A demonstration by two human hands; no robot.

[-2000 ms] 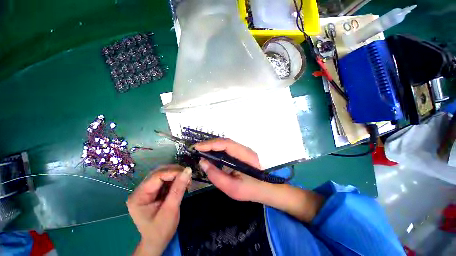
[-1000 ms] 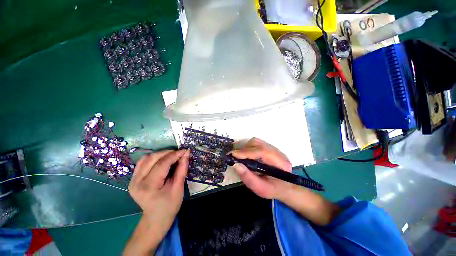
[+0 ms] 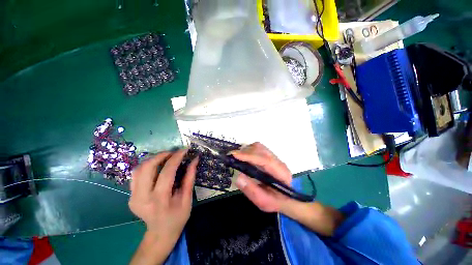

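Observation:
A dark circuit board panel (image 3: pixel 215 173) lies on the white sheet (image 3: pixel 284 129) near the bench's front edge. My right hand (image 3: pixel 264 176) holds the black soldering iron (image 3: pixel 266 179) like a pen, its metal tip pointing up-left over the panel. My left hand (image 3: pixel 164 186) is bent over the panel's left edge, fingertips close together and slightly blurred; whether something is pinched in them cannot be told. Solder wire (image 3: pixel 77 181) runs from the left edge to my left hand. A pile of small pale wired components (image 3: pixel 114 155) lies left of my left hand.
A translucent fume hood (image 3: pixel 233 62) stands over the sheet. A spare panel (image 3: pixel 144 63) lies back left. A tin of silvery shavings (image 3: pixel 305 64), a yellow bin (image 3: pixel 300 37), red-handled pliers (image 3: pixel 340 77), a blue station (image 3: pixel 388 93) and a clear bottle (image 3: pixel 401 35) are at the right.
The iron's tip has moved up and left over the panel since one second ago, after having swung right before that. My left hand has stayed at the panel's left edge. The view has shifted slightly.

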